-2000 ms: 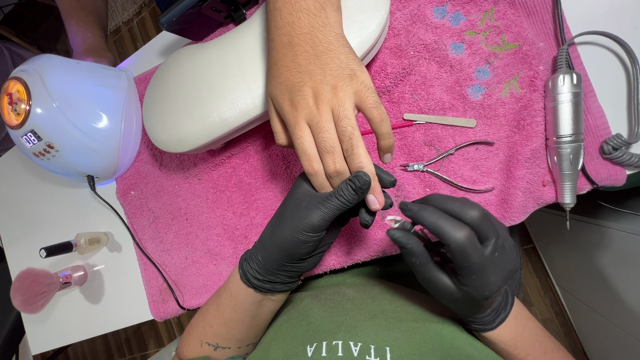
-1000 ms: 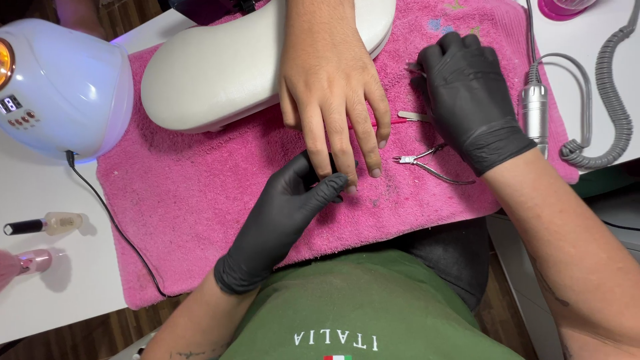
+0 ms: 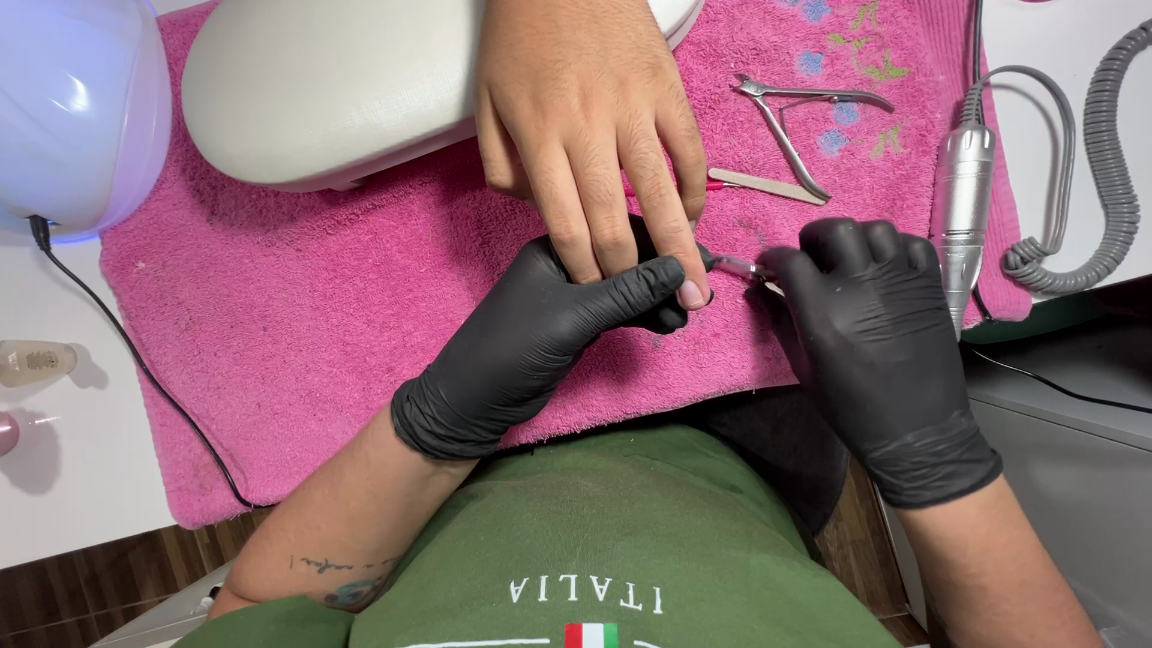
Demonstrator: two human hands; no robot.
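Note:
In a black glove, my left hand point(image 3: 549, 333) grips a finger of another person's hand point(image 3: 594, 135), with my thumb on top of it near the nail. That hand reaches down from the top, palm down. My right hand point(image 3: 873, 333), also in a black glove, pinches a small metal tool point(image 3: 742, 267) just right of the held fingertip; its far end meets my left fingers, and its exact kind cannot be told. Above my right hand, cuticle nippers point(image 3: 787, 112) with spread handles lie on the pink towel point(image 3: 315, 360). A nail file point(image 3: 765, 186) lies below them.
A padded white armrest point(image 3: 333, 81) stands behind on the towel. At the left are a glowing lamp point(image 3: 81, 108), its black cable point(image 3: 135, 351) and a nail polish bottle point(image 3: 36, 362). A silver nail drill handpiece point(image 3: 965, 198) with coiled cord point(image 3: 1111, 153) lies right.
My right hand has come back from the upper part of the towel to beside the held fingertip, now with a metal tool. The nippers now lie farther up, above the file.

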